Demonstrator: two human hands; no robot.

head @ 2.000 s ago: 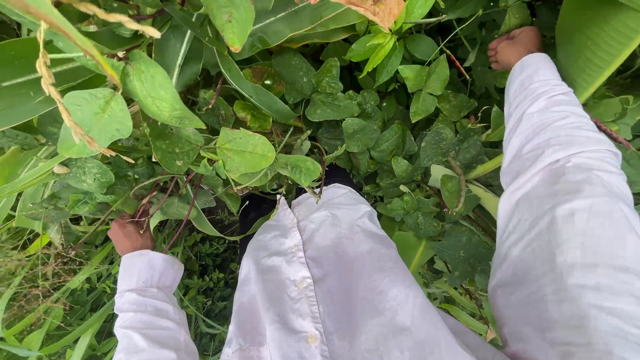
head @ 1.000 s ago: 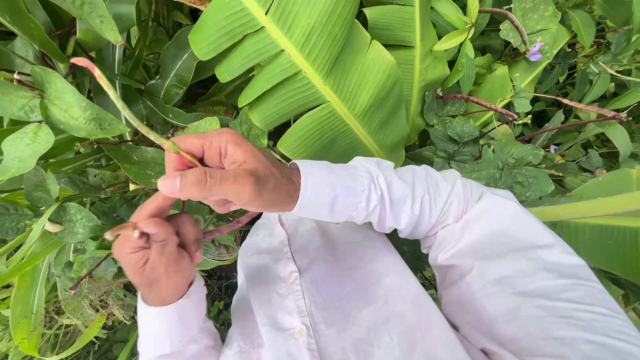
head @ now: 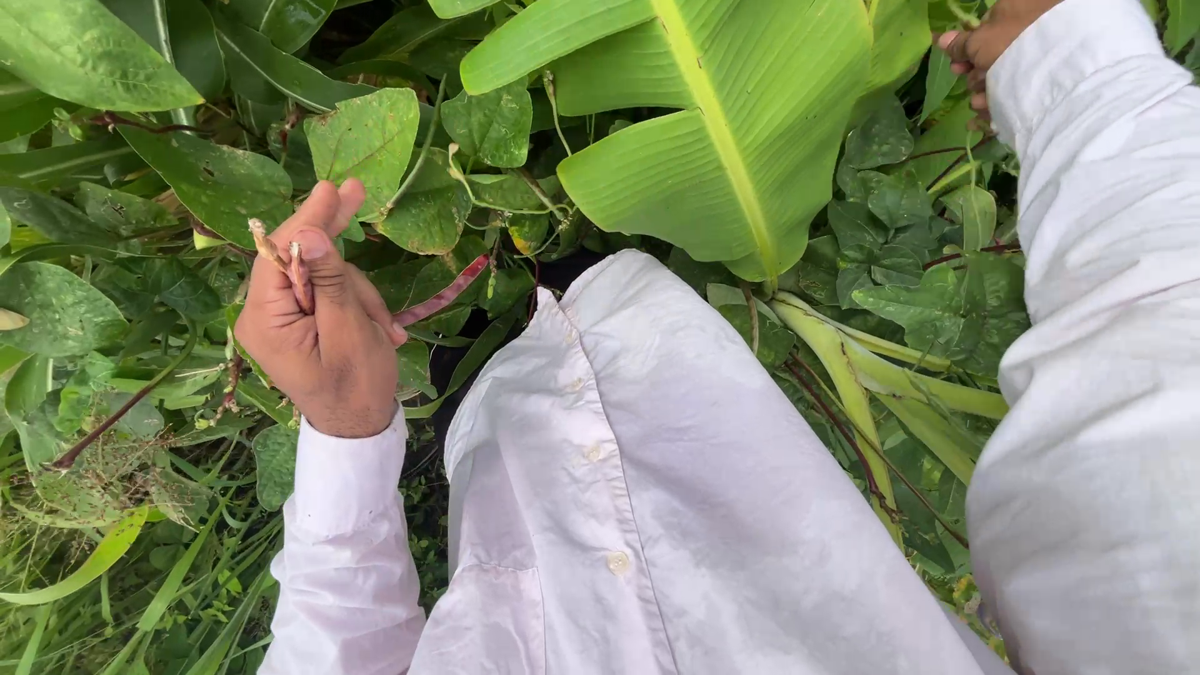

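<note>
My left hand (head: 323, 314) is closed around several bean pods, left of the shirt front. Two dry, pale pod ends (head: 286, 262) stick out at the thumb, and a reddish-purple pod (head: 444, 292) shows on the other side of the fist. At the top right corner my right hand (head: 996, 47) is among the leaves, partly cut off by the frame edge. Its fingers are curled near a thin green stem or pod (head: 963, 13); whether it grips this cannot be told.
A large banana leaf (head: 722, 141) spreads between the hands, with pale green stalks (head: 862, 375) below it. Broad vine leaves (head: 361, 141) lie behind my left hand. A dark red pod or stem (head: 117, 422) hangs at the left, above grass (head: 159, 581).
One second ago both hands were together at the left, my right hand on a long green pod. Since then my right hand has moved away to the upper right; my left hand still holds pods.
</note>
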